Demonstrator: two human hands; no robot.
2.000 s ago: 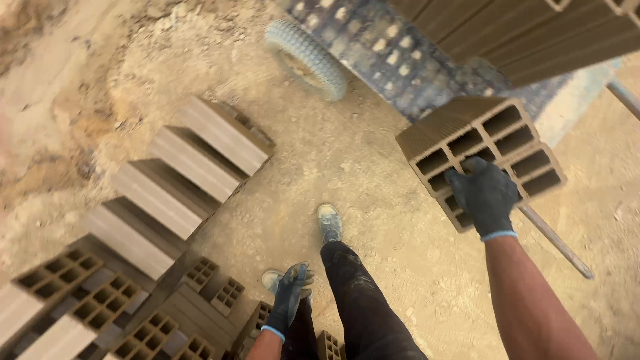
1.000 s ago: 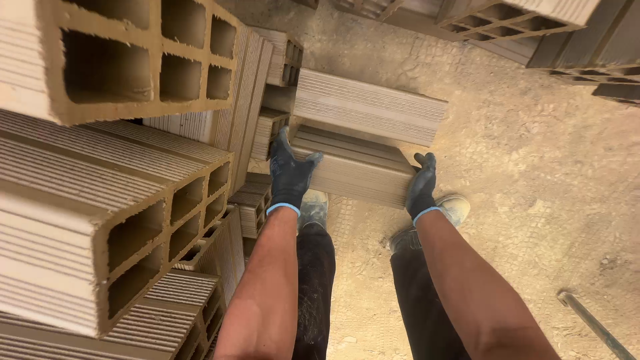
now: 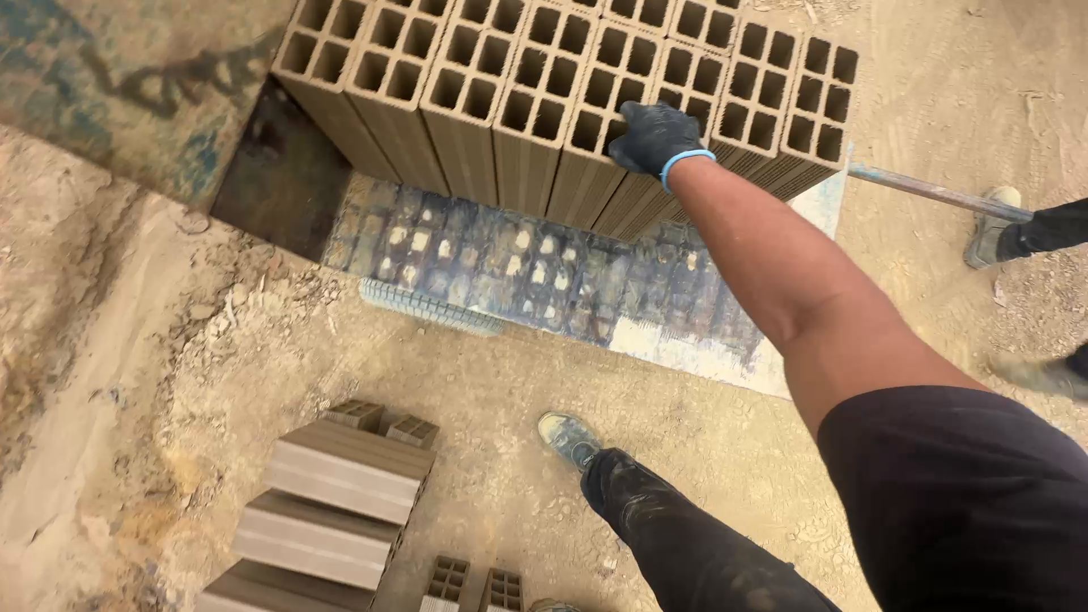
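Observation:
My right hand (image 3: 659,140), in a dark glove with a light blue cuff, reaches to the top of a hollow clay block (image 3: 608,93). Its fingers lie at the block's open cells; how firmly they grip is hidden. This block stands upright in a tight row with several others, such as the hollow clay block (image 3: 534,72) to its left. The row stands on a worn, paint-stained metal platform (image 3: 484,255). My left hand is out of view.
A stepped stack of clay blocks (image 3: 340,476) stands at lower left, with smaller hollow blocks (image 3: 448,580) beside it. A tyre (image 3: 429,308) shows under the platform's edge. A metal bar (image 3: 935,194) sticks out at right, near another person's shoe (image 3: 994,225).
One second ago both hands were at a block beside the stacks. Now the view has swung to the platform, my right hand is on the upright row, and my left hand has left view.

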